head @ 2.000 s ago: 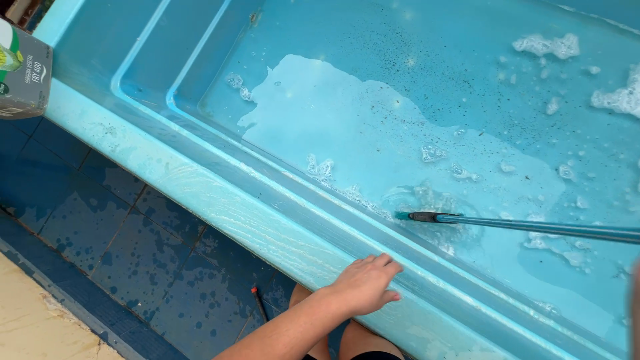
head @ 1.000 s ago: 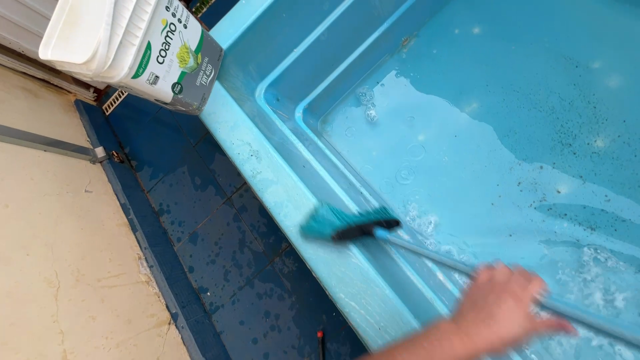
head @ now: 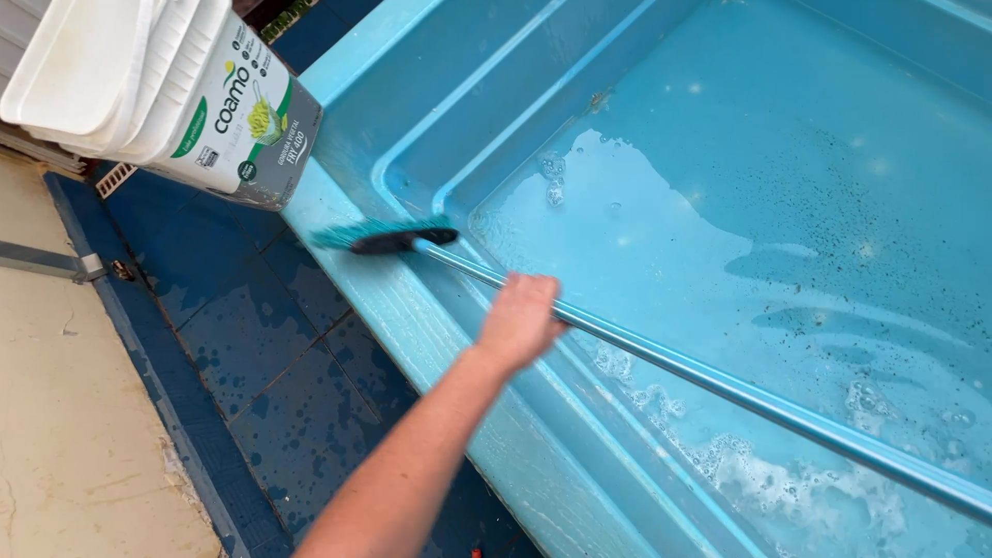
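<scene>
My left hand point(head: 521, 319) is closed around the blue metal handle point(head: 682, 363) of a broom, a short way from its head. The broom's black head point(head: 399, 239) with teal bristles point(head: 341, 232) lies across the rim of a light blue molded pool point(head: 434, 333), bristles toward the outer side and slightly blurred. The handle runs over the water to the lower right and leaves the view. Shallow water point(head: 697, 232) with foam and dark specks covers the pool floor. My right hand is out of view.
Stacked white plastic buckets point(head: 225, 116) stand by the pool's rim at upper left. Wet dark blue floor tiles point(head: 287, 403) lie between the pool and a cream wall point(head: 70, 403). A grey pipe point(head: 39, 261) runs along the wall, and a floor drain grate point(head: 116, 180) is near it.
The broom head has left the water and come onto the rim, then moved along it toward the buckets. My left hand, earlier on the rim with nothing in it, has taken hold of the handle.
</scene>
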